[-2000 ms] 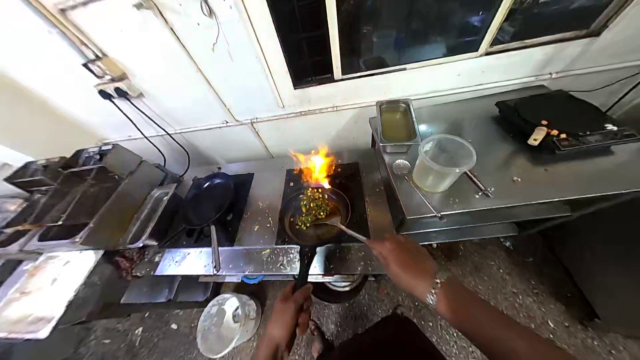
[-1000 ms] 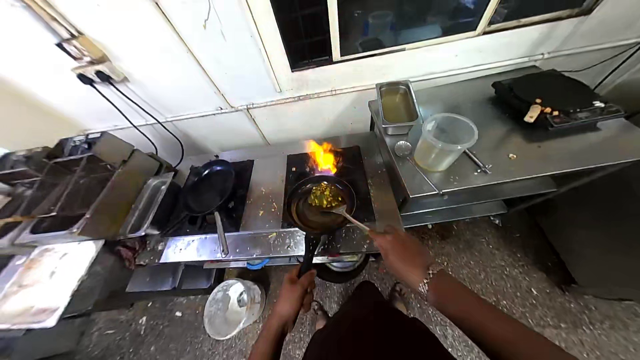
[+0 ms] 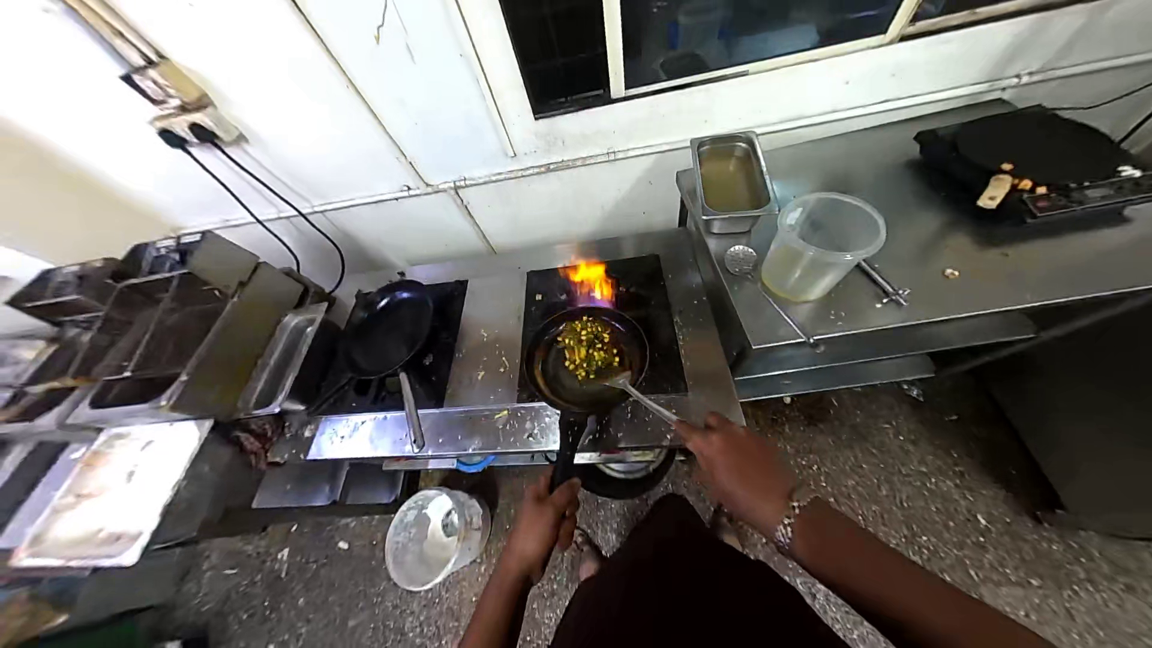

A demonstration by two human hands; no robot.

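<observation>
My left hand (image 3: 544,522) is closed round the black handle of a frying pan (image 3: 551,373), which sits at the near side of the right gas burner (image 3: 668,333). In the pan lies a heap of chopped green and yellow food (image 3: 589,346). My right hand (image 3: 740,468), with a metal bracelet at the wrist, grips a metal spatula (image 3: 650,403); its blade rests in the pan beside the food. Orange flame (image 3: 589,281) rises just behind the pan's far rim. Another dark pan (image 3: 389,331) stands on the left burner.
At right, a steel table (image 3: 909,216) bears a steel container of liquid (image 3: 731,180), a plastic tub (image 3: 819,247), a skimmer (image 3: 742,260) and a black flat griddle (image 3: 1035,153). Fryer baskets (image 3: 162,315) stand left. A plastic bucket (image 3: 438,538) is on the floor.
The food, heaped toward the pan's far side and high near the flame two seconds ago, now lies lower in the pan. The flame looks smaller. Both hands keep their holds.
</observation>
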